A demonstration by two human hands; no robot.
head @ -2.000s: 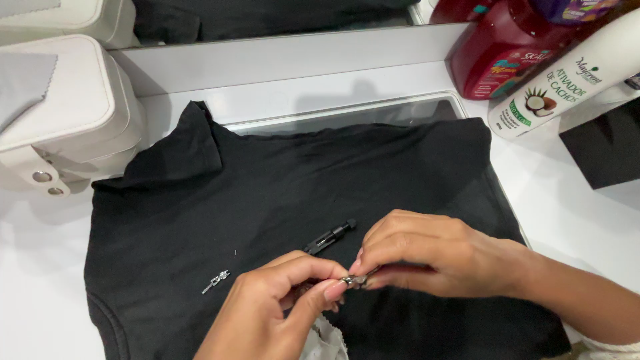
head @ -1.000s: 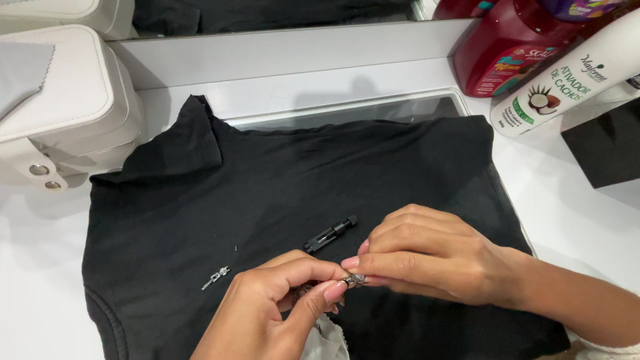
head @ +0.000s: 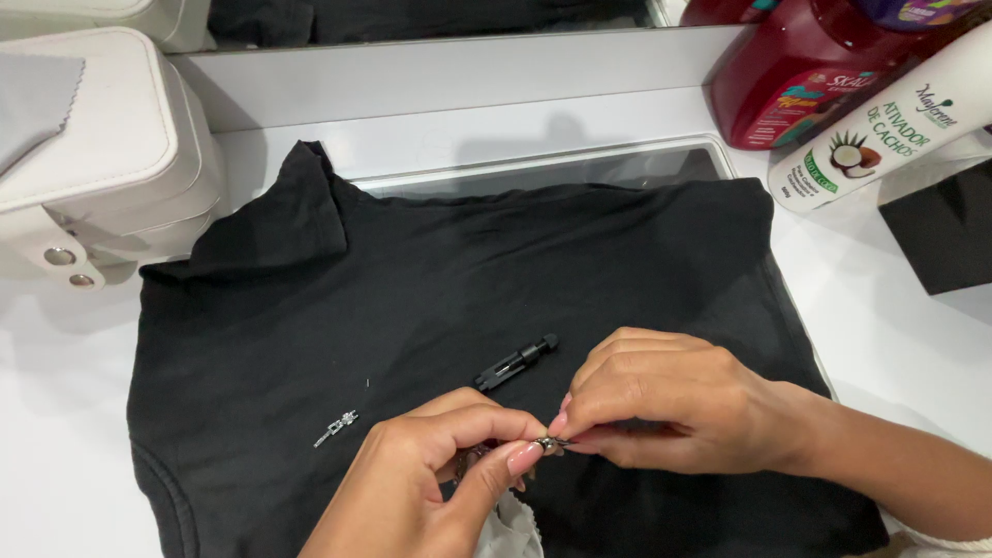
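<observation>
My left hand [head: 446, 457] pinches a small metal jewelry piece [head: 549, 444], apparently part of a chain or bracelet, between thumb and index finger; more of it lies within the curled fingers. The fingertips of my right hand [head: 666, 403] grip a thin dark tip at the piece's right side; what it belongs to cannot be told. Behind the hands, a black link-removal tool [head: 515, 363] rests on a black cloth garment [head: 434, 287]. Left of my left hand lie a short silver piece with clear stones [head: 337, 428] and a tiny pin [head: 368, 383]. A pale cloth [head: 509, 531] shows beneath my left hand.
A white snap-strap case [head: 93, 124] with a grey cloth [head: 35, 101] on it stands at the back left. A red bottle [head: 775, 85], a white bottle [head: 876, 116] and a black flat object [head: 949, 225] are at right. A clear-edged tray [head: 542, 167] lies under the garment.
Both hands stay together at the metal piece. The right fingers have shifted their hold slightly, and a thin dark tip now shows between them.
</observation>
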